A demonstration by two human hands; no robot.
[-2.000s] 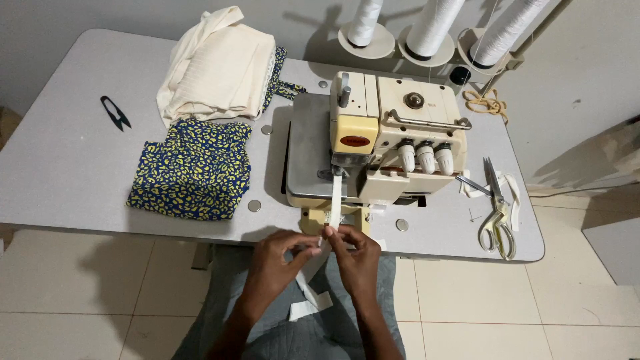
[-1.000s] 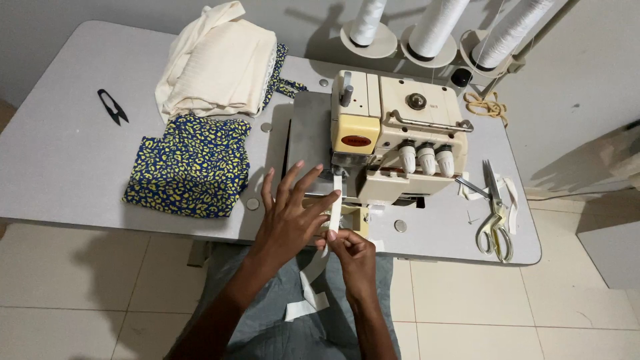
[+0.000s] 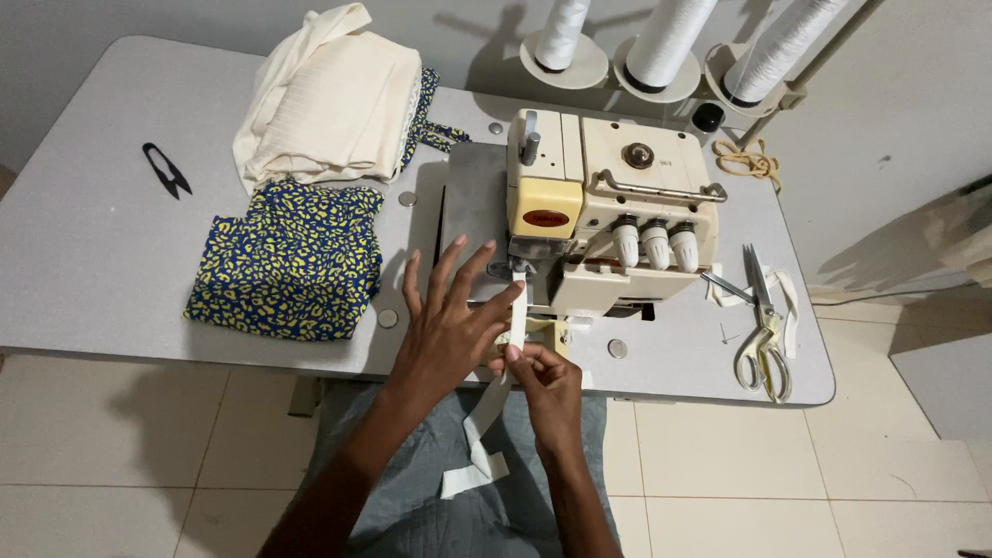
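A narrow white fabric strip (image 3: 518,310) runs from under the presser foot of a cream overlock sewing machine (image 3: 643,178) toward me, and its tail hangs over the table edge onto the grey cloth (image 3: 418,473) on my lap. Pinched between the thumb and fingers of my right hand (image 3: 546,384) is the strip, just in front of the machine. My left hand (image 3: 449,325) is spread beside it, palm down, its index fingertip at the strip's left edge; whether the thumb touches the strip is hidden. The needle area is partly hidden by the machine head.
Blue-and-yellow printed fabric (image 3: 287,263), folded cream fabric (image 3: 333,108) and black thread snips (image 3: 167,170) lie left. Fabric scissors (image 3: 763,333), tweezers (image 3: 728,287) and white strip scraps (image 3: 790,310) lie right. Several thread cones (image 3: 666,43) stand behind the machine, near a tan cord (image 3: 748,163).
Two seconds ago both hands held the strip together near the table edge. My left hand has since moved up toward the presser foot and spread its fingers. My right hand still pinches the strip.
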